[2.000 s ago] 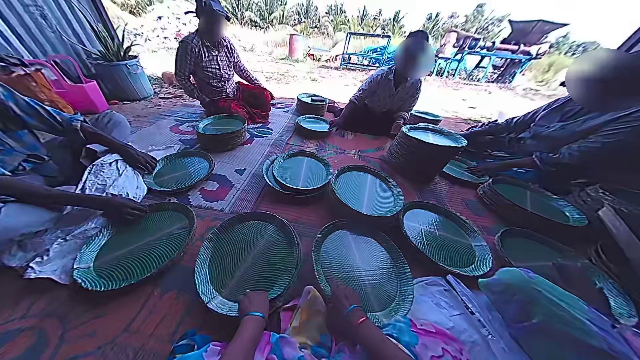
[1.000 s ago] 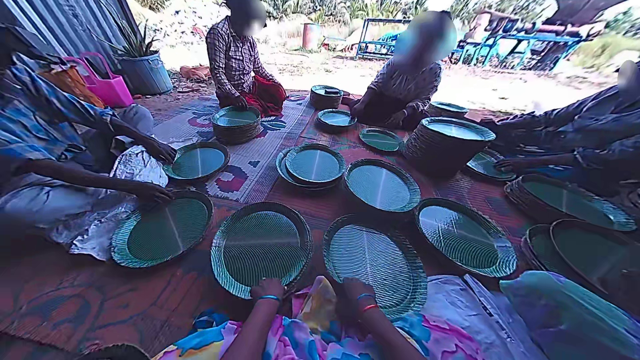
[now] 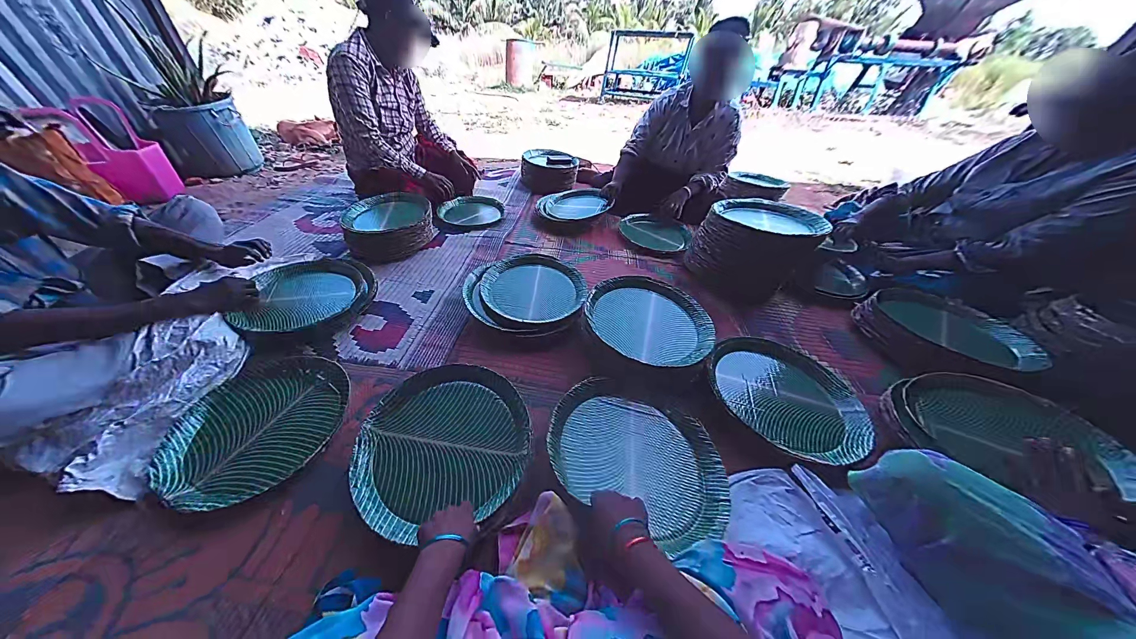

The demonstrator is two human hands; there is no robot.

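My left hand (image 3: 448, 524), with a blue bangle at the wrist, rests at the near rim of a round green leaf-patterned plate (image 3: 439, 444). My right hand (image 3: 619, 515), wearing a blue and a red bangle, touches the near left edge of another such plate (image 3: 635, 461), which lies on further plates. My fingers are partly hidden, so their grip is unclear. Just beyond stand more green plates, among them a pile (image 3: 650, 319), a plate on the right (image 3: 790, 399) and a smaller pile (image 3: 532, 288). A leaf-patterned plate (image 3: 253, 433) lies to my left.
Several people sit around the patterned mats (image 3: 417, 302). A person's hands at left touch a plate pile (image 3: 306, 297). A tall plate stack (image 3: 754, 248) stands beyond. Plastic sheeting (image 3: 799, 515) lies at my right, silvery sheeting (image 3: 169, 390) at left. A person's hand is over plates at far right.
The person at left has moved their hands from the nearer left plate to the pile behind it. A plate on the far mat now lies beside the back left stack. My hands stay at the two near plates.
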